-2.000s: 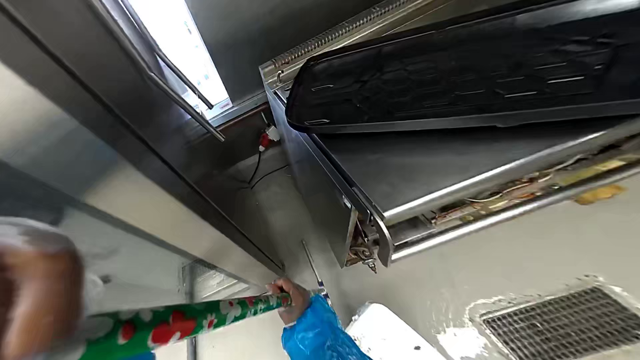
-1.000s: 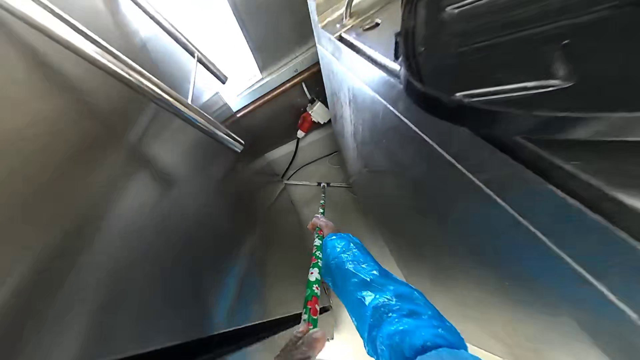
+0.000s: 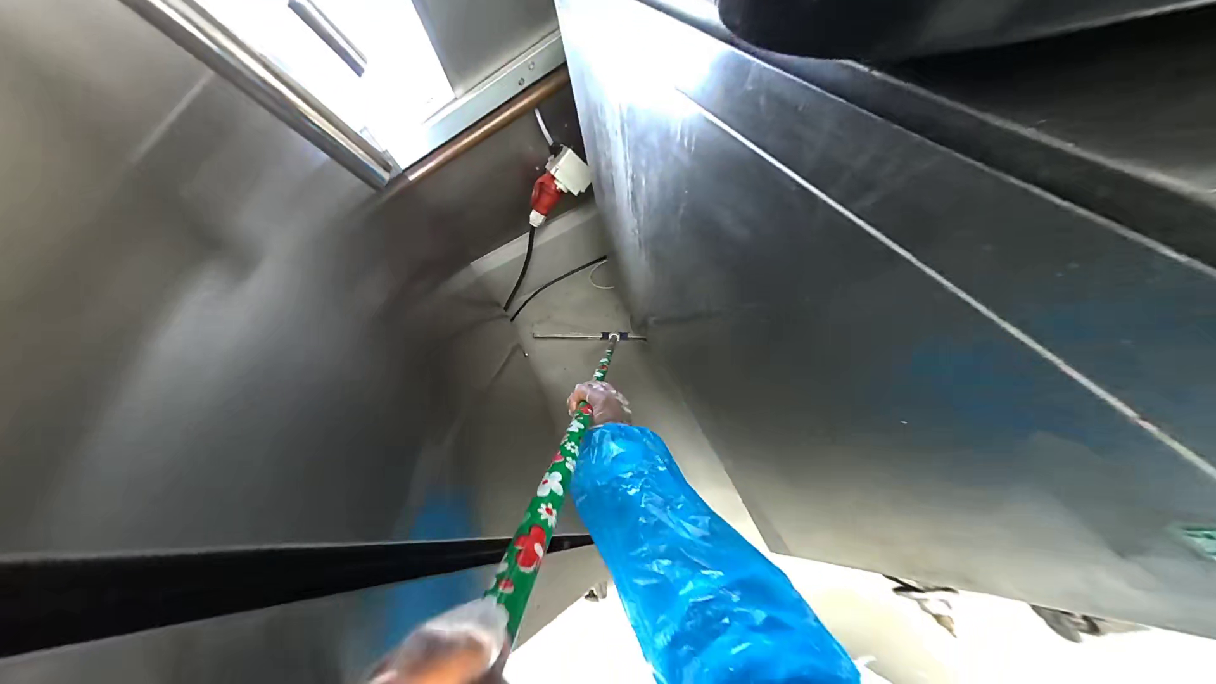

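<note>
A floor squeegee (image 3: 570, 336) with a green handle patterned in red and white flowers reaches down a narrow gap, its thin blade lying across the floor. My right hand (image 3: 600, 403), in a thin clear glove below a blue plastic sleeve (image 3: 693, 560), is closed around the handle well down toward the blade. Nearer to the camera, at the bottom edge, my left hand (image 3: 451, 646) grips the upper part of the same handle; it is blurred and partly cut off.
Steel panels (image 3: 237, 380) (image 3: 855, 380) flank the gap. Behind the blade lie black cables (image 3: 556, 283); a red plug (image 3: 545, 198) sits in a white socket (image 3: 570, 171) by a copper-coloured pipe (image 3: 489, 128). A black strip (image 3: 237, 584) crosses the lower left.
The squeegee handle has swung from lying nearly sideways to pointing into the gap, with both hands still on it. The view has moved in between the steel panels.
</note>
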